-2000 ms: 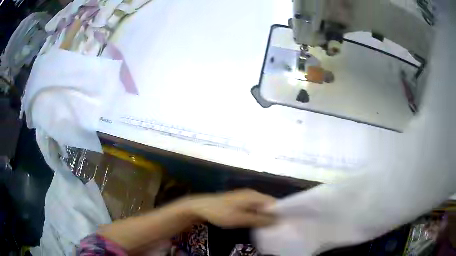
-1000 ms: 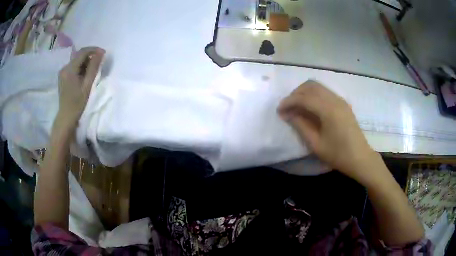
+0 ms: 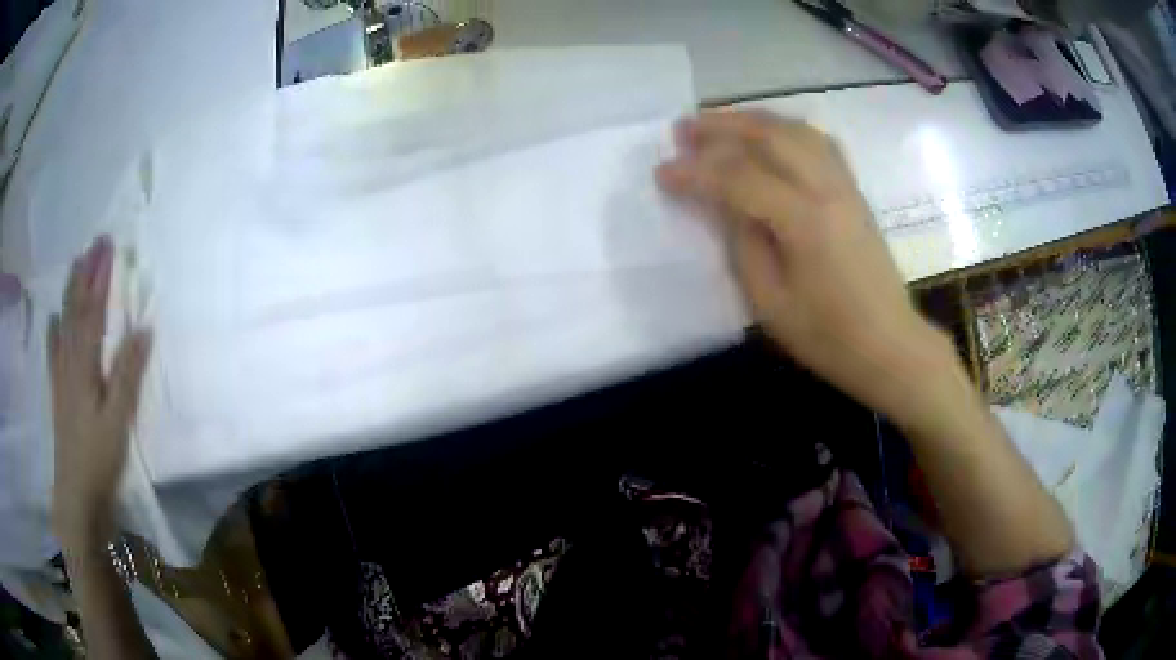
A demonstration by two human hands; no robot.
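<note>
A white fabric piece lies spread over the front of the white table, its far edge close to the machine's needle area. My right hand is at its right edge, fingertips on or just over the cloth; whether it pinches the edge is unclear. My left hand lies at the left on bunched white cloth, fingers extended and somewhat blurred. The orange-copper block shows beside the presser foot at the top edge. The machine head is mostly out of view.
Snips with a pink handle lie at the upper right. A small dark tray holds lilac scraps. A printed scale runs along the table front. White cloth and a patterned bag hang below right.
The white fabric has moved further onto the table and lies flatter, covering part of the machine bed. My left hand has moved left and down. The view has shifted right.
</note>
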